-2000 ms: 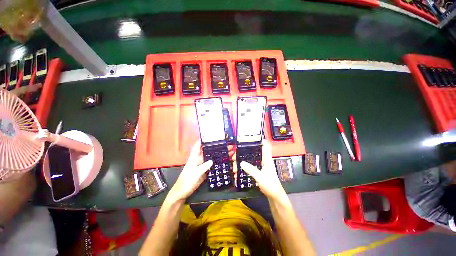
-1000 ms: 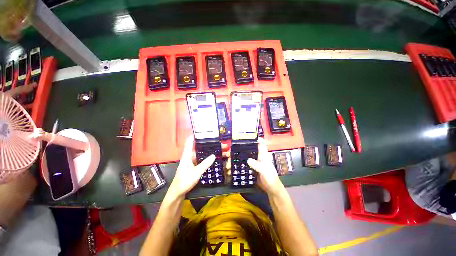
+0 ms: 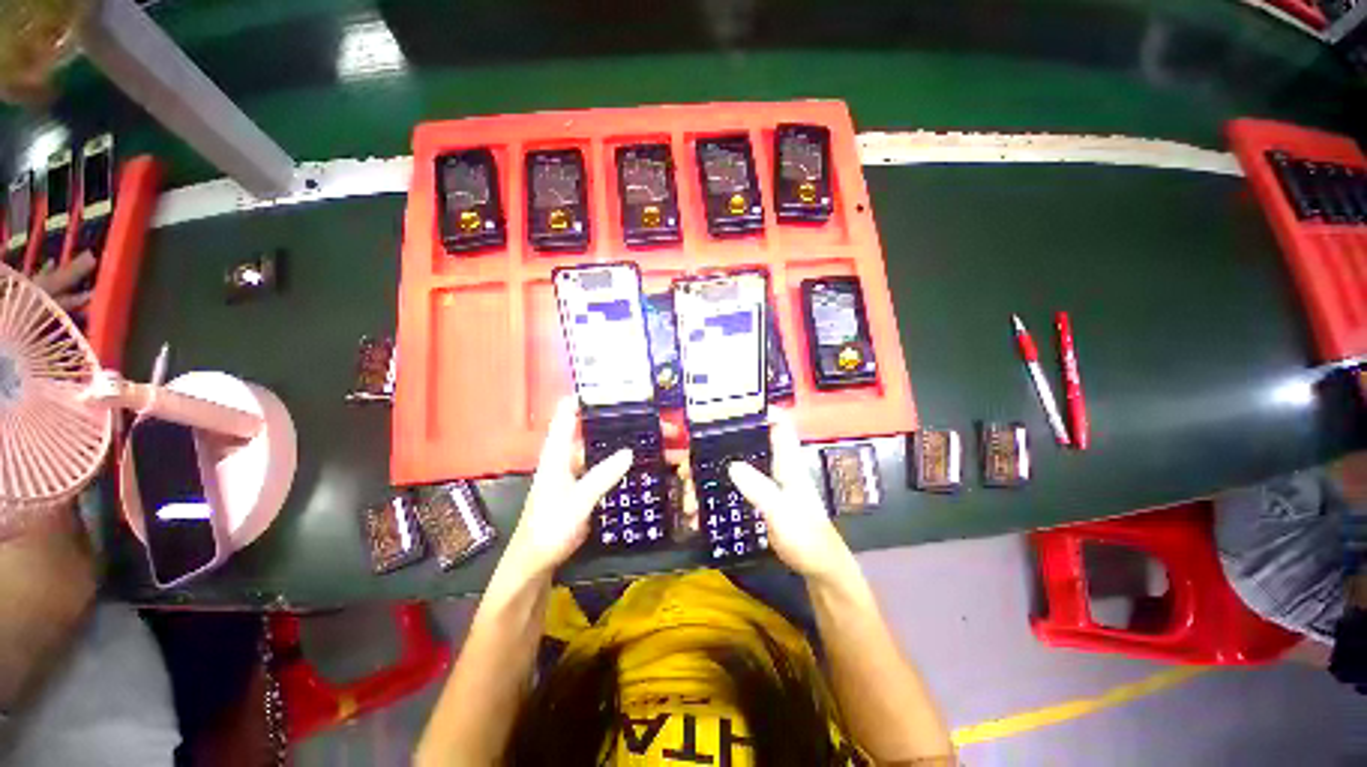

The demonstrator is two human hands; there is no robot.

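Note:
My left hand holds an open flip phone, its thumb on the upper keypad. My right hand holds a second open flip phone, its thumb at the keypad's upper right. Both phones stand side by side over the near edge of the red phone tray, with white lit screens showing blue-grey blocks. Closed flip phones fill the tray's far row; another lies at the near row's right end. Closed phones behind the held ones are partly hidden. The fingers under both phones are mostly hidden.
Small brown battery-like blocks lie along the bench edge. Two red pens lie right of the tray. A pink fan with a smartphone on its base stands left. Neighbouring trays and parts of other people show at both sides.
The right phone has shifted left and tilted slightly, and its screen now shows blue-grey blocks. Both thumbs have moved a little on the keypads. The view has shifted slightly.

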